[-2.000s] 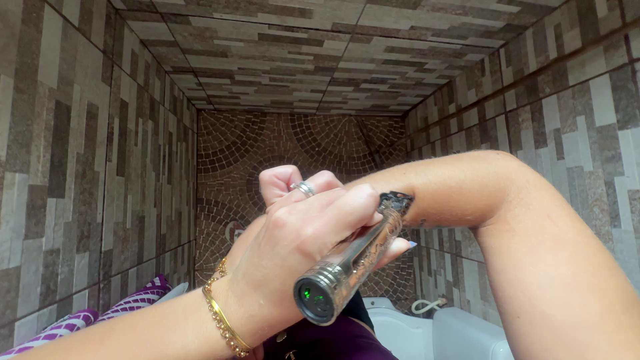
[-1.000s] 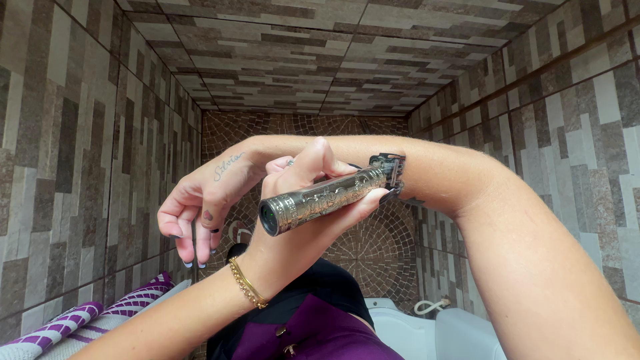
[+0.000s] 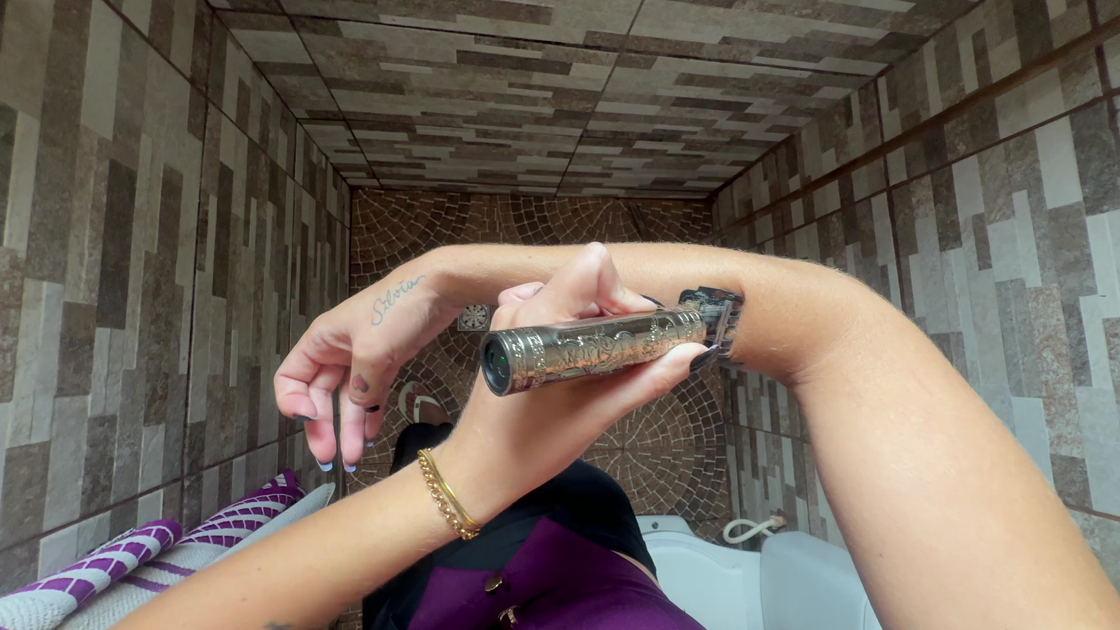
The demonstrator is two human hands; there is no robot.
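Observation:
My left hand (image 3: pixel 560 402), with a gold bracelet on its wrist, grips an ornate metal hair trimmer (image 3: pixel 604 346). The trimmer lies almost level, its dark comb-like head (image 3: pixel 717 322) against the inner right forearm near the elbow. Its round base, with small green lights, faces left. Held out to the left is my right hand (image 3: pixel 350 372), bent at the wrist, with loosely curled fingers and nothing in them. Dark nails and small tattoos show on it. The left hand partly covers the right forearm.
Tiled walls (image 3: pixel 105 219) rise close on both sides and ahead. Rolled purple-and-white textiles (image 3: pixel 149 560) lie at lower left. A white toilet (image 3: pixel 709 569) and a pale hose (image 3: pixel 748 528) are at lower right. Below is a patterned floor with a drain (image 3: pixel 473 318).
The right hand, mostly hidden two seconds ago, now shows at the left. The trimmer has turned from a steep slant to nearly level, and its head has shifted slightly toward the elbow since one second ago.

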